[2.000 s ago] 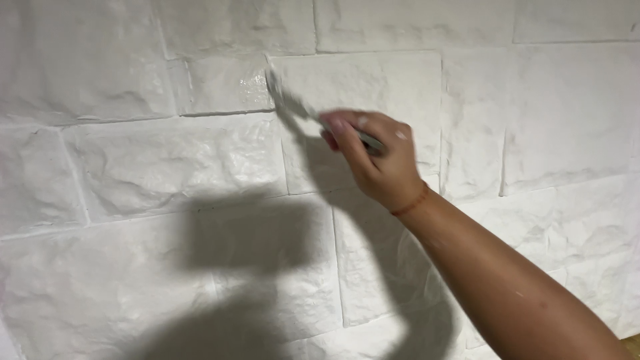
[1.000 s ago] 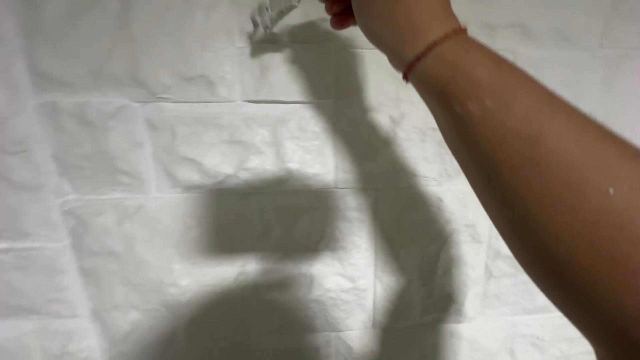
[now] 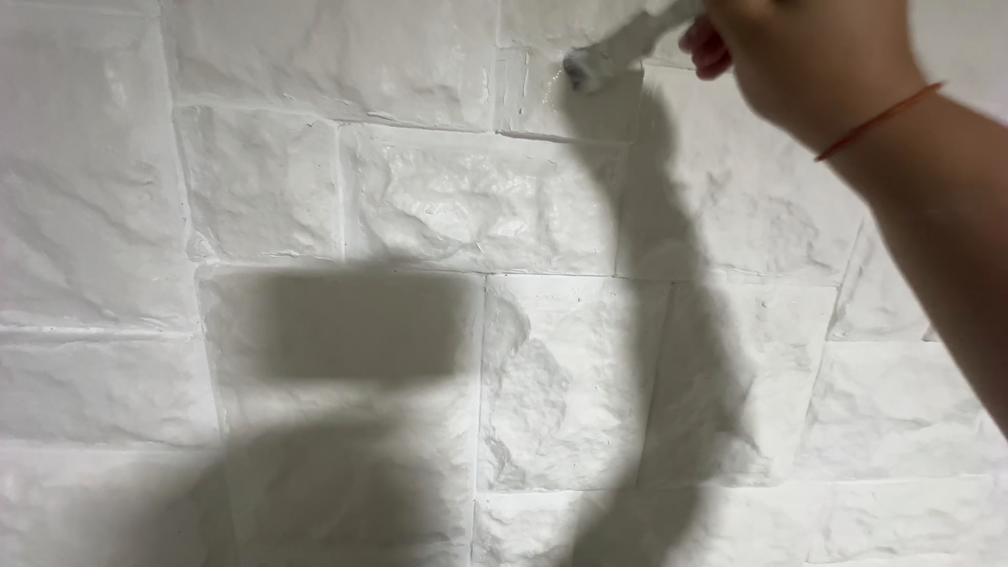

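Observation:
My right hand [image 3: 803, 63], with a thin reddish cord around the wrist, reaches in from the right and grips a paintbrush [image 3: 630, 43] at the top of the head view. The brush's bristle end points down and left, at a small white block of the stone-textured wall [image 3: 472, 205]. That block looks wet and shiny near the bristles. Most of the brush handle is hidden by my fingers or cut off by the top edge. My left hand is out of view.
White blocks with rough faces and recessed joints fill the view. Dark shadows of my arm and of a rectangular shape fall across the wall's middle and lower part. Thin dark gaps show along some joints.
The view has shifted over the wall. My right hand keeps its grip on the brush, and more of the brush shows than one second ago.

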